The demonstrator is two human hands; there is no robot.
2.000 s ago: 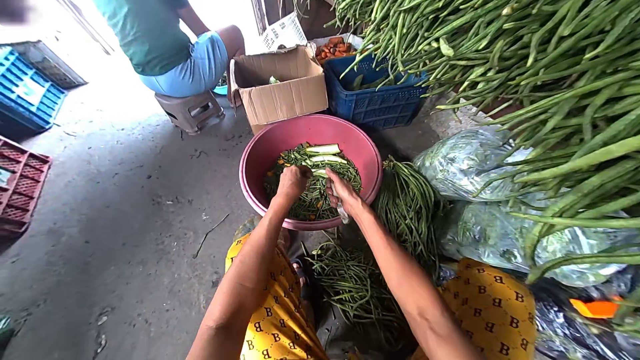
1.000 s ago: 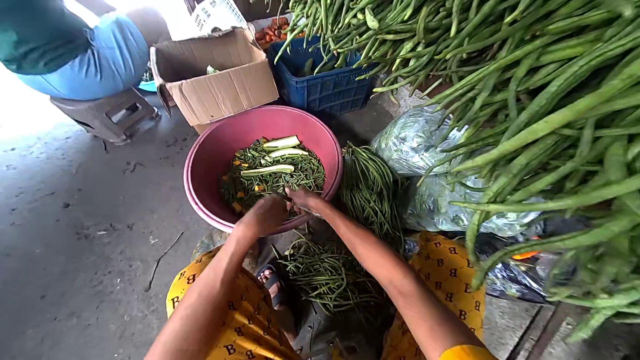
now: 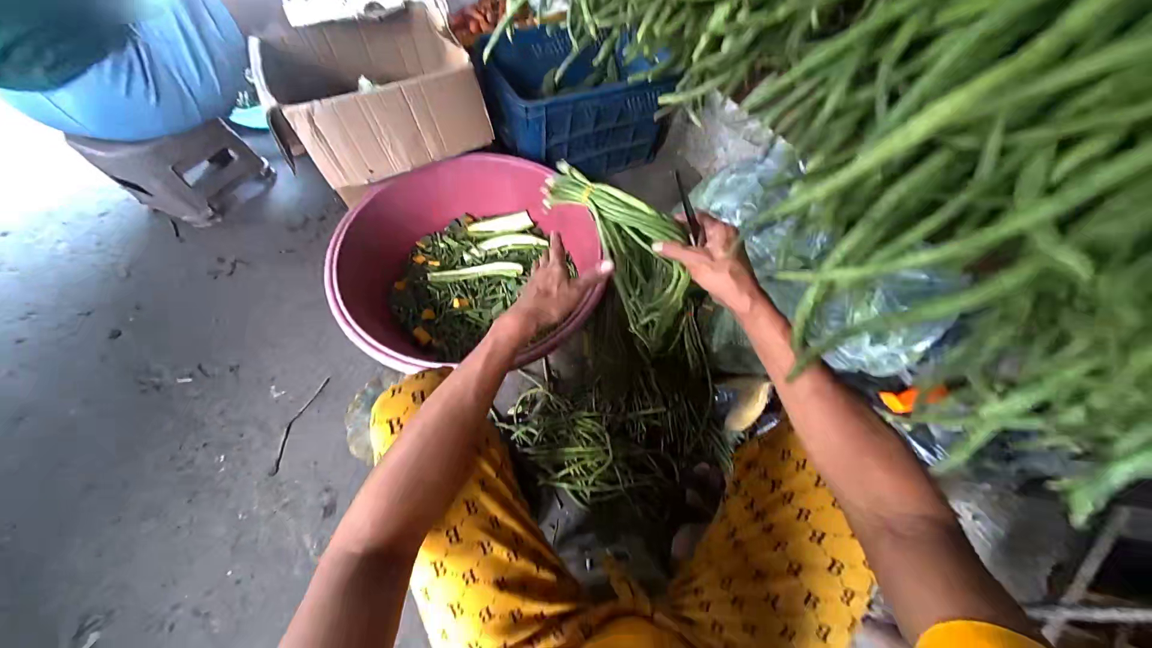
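Note:
My left hand [image 3: 553, 286] has its fingers apart over the right part of a pink plastic tub [image 3: 349, 270] and holds nothing. Inside the tub lie chopped green beans [image 3: 486, 301], orange pieces and several long pale green vegetable pieces [image 3: 486, 271]. My right hand [image 3: 715, 256] grips a dark-bladed knife [image 3: 688, 202] that points up, beside a tied bundle of long beans [image 3: 630, 220]. The bundle's banded end leans over the tub's right rim; whether my right fingers also hold it is unclear. More long beans [image 3: 594, 445] lie on the floor between my knees.
A heap of long beans [image 3: 972, 162] fills the upper right, above clear plastic bags of greens [image 3: 864, 315]. Behind the tub stand an open cardboard box [image 3: 396, 126] and a blue plastic crate [image 3: 576, 126]. A person [image 3: 144, 72] sits on a grey stool [image 3: 180, 166] at upper left. A twig [image 3: 297, 427] lies on the floor.
My hands were together at the tub; now they are apart, the right one having moved right beside the beans. A banded bean bundle now leans over the tub's right rim.

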